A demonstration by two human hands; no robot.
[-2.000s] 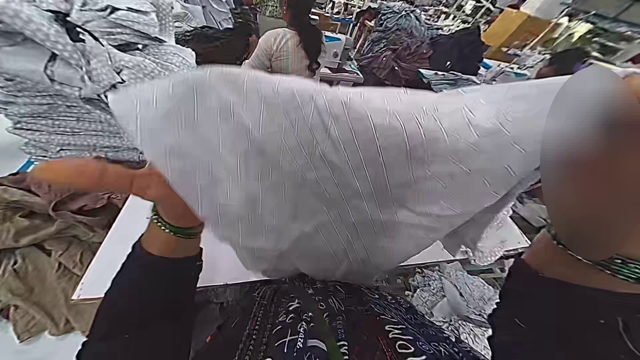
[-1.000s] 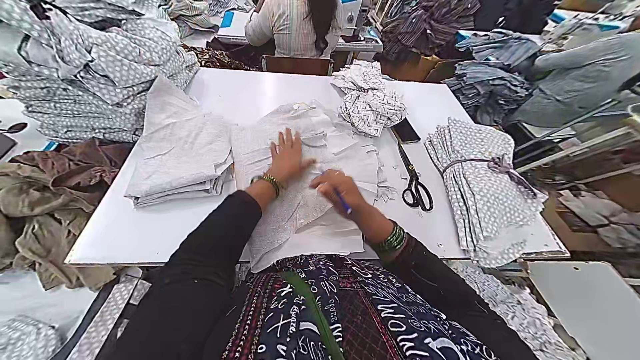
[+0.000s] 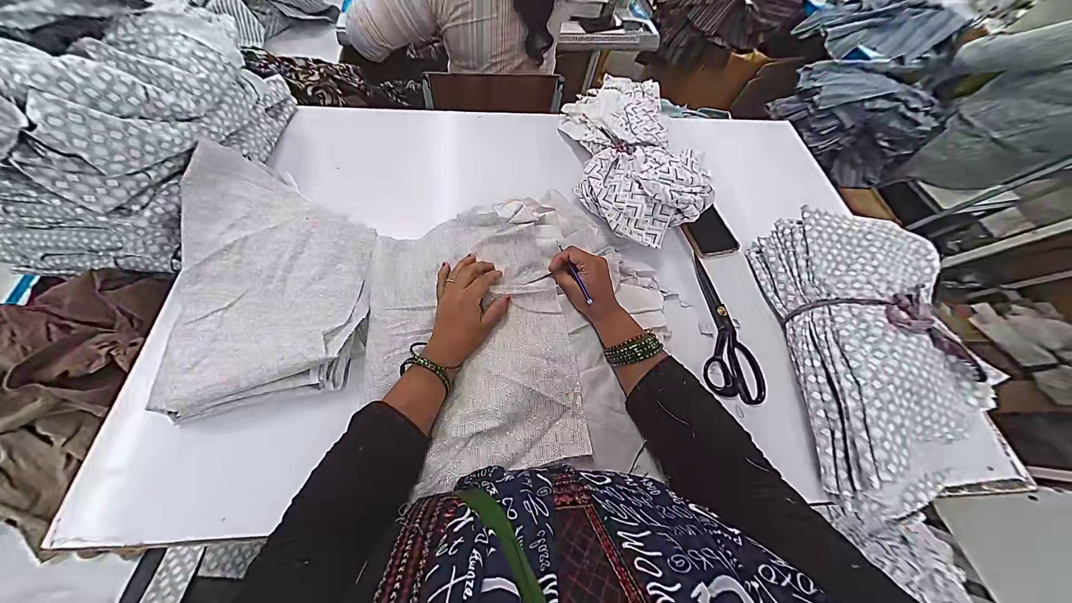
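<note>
Pale grey-white fabric pieces (image 3: 519, 394) lie layered on the white table (image 3: 251, 494) in front of me. My left hand (image 3: 467, 306) rests on the fabric, palm down with fingers spread. Just to its right, my right hand (image 3: 584, 280) holds a blue pen (image 3: 579, 283), its tip by the cloth. Left of them is a folded stack of pale fabric (image 3: 260, 293). Black-handled scissors (image 3: 730, 352) lie to the right, below a dark phone (image 3: 710, 232) partly under a tied white patterned bundle (image 3: 641, 180).
A tied bundle of grey dotted fabric (image 3: 863, 352) lies at the table's right edge. Large dotted cloth piles (image 3: 126, 151) rise at the left, above brown cloth (image 3: 59, 377). A person in a striped top (image 3: 494, 33) sits beyond the table, before a chair back (image 3: 492, 92).
Two seconds ago a pale cloth was held up in front of the view; one second ago both hands were down on the fabric. The view has moved closer to the table since.
</note>
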